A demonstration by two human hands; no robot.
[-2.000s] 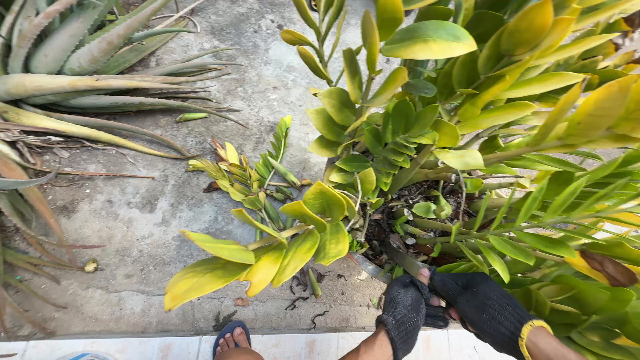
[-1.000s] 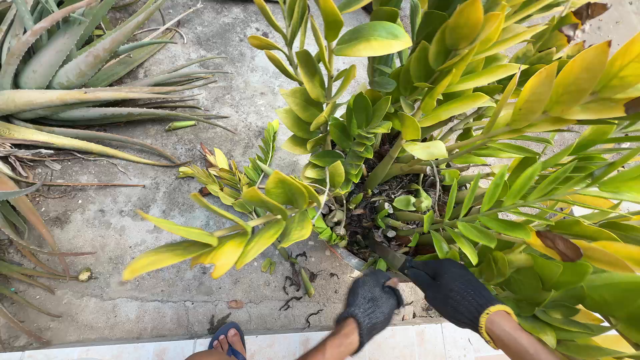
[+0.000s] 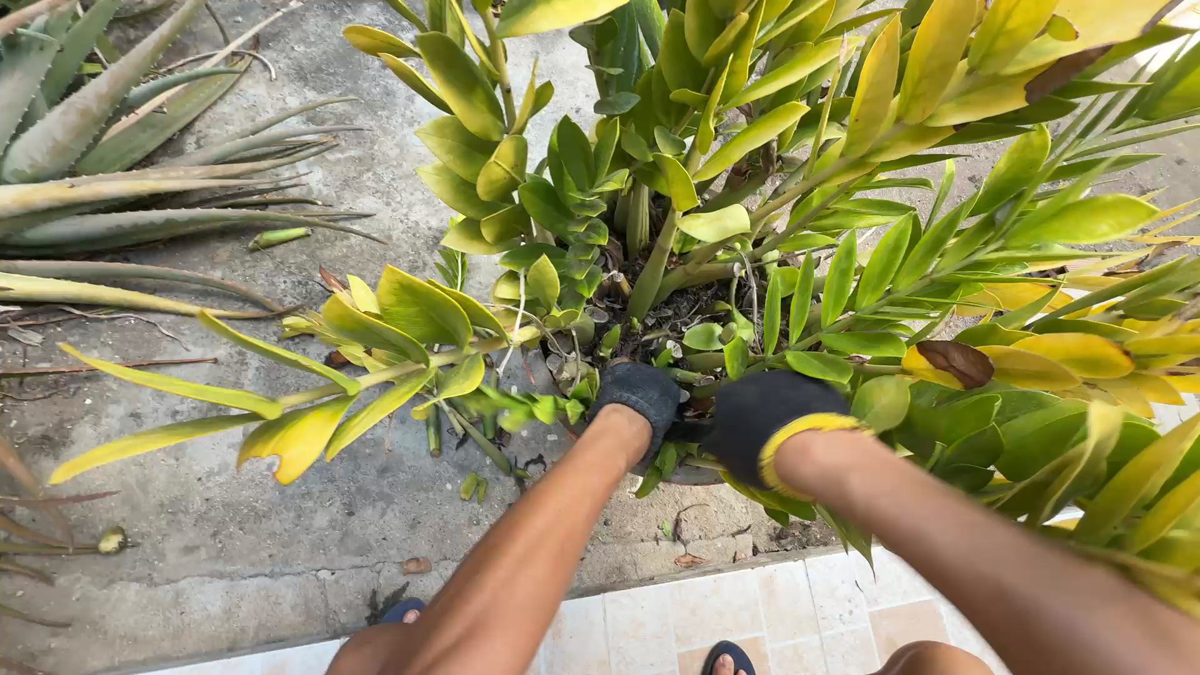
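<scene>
My left hand (image 3: 641, 401), in a dark knitted glove, reaches into the near side of a potted plant with thick stems and glossy green and yellow leaves (image 3: 750, 141). Its fingers are hidden at the base. Close to its right is my right hand (image 3: 783, 422), in a dark glove with a yellow cuff, fingers also hidden. A dark piece, perhaps part of a blade, shows between the two hands. Behind them lies soil (image 3: 689, 314) with cut stem stubs. A yellowing stem (image 3: 375, 377) leans out to the left.
Aloe plants (image 3: 103, 202) spread over the concrete ground (image 3: 281, 525) at left. Cut plant bits (image 3: 473, 486) lie near the pot. Pale tiles (image 3: 675, 609) run along the front, where feet in sandals (image 3: 729, 658) show. Leaves crowd the right side.
My left hand has moved from the pot's near edge into the plant's base, beside my right hand. The blade seen in my right hand a second ago is now mostly hidden.
</scene>
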